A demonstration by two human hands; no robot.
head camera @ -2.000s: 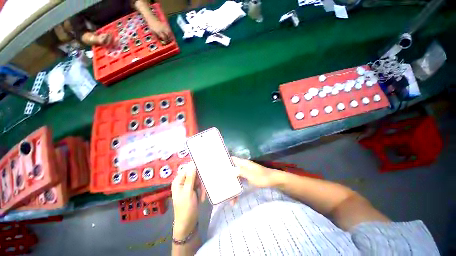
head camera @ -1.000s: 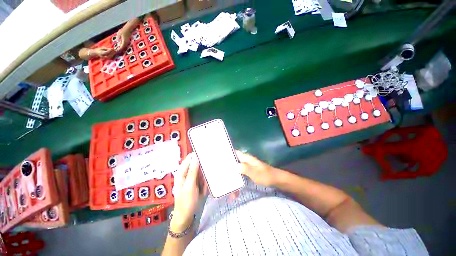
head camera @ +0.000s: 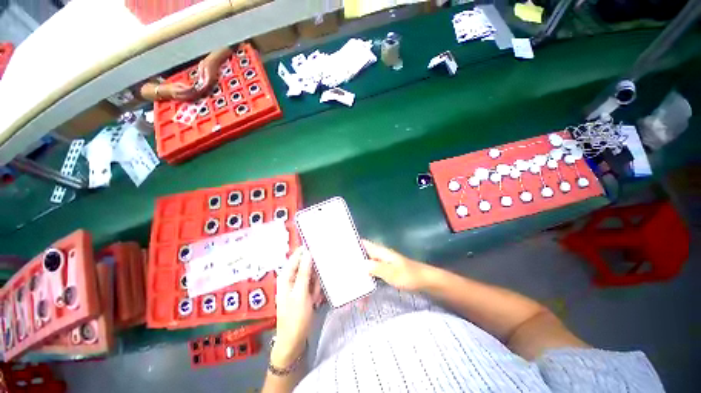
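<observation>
A smartphone (head camera: 336, 252) with a white lit screen and pale rim is held upright in both hands at the picture's centre. My left hand (head camera: 296, 284) grips its left edge; some fingers are hidden behind it. My right hand (head camera: 390, 265) grips its right edge. Just left of the phone, a red-orange foam tray (head camera: 171, 230) holds rows of silver parts with dark round centres. A pinkish-white handwritten label (head camera: 237, 257) lies slanted across the tray's middle.
A foam board (head camera: 517, 188) with wired white discs lies right, beside a small black module (head camera: 423, 180). Another person's hands (head camera: 188, 86) are over a far tray (head camera: 219, 127). Tilted trays (head camera: 50, 295) stand left. A red stool (head camera: 634, 242) is lower right; white flat parts (head camera: 330, 65) lie behind.
The view has shifted slightly, moving the bench items in the picture. Both hands still hold the phone. The other person's hands have come together over the far tray since the earliest frame.
</observation>
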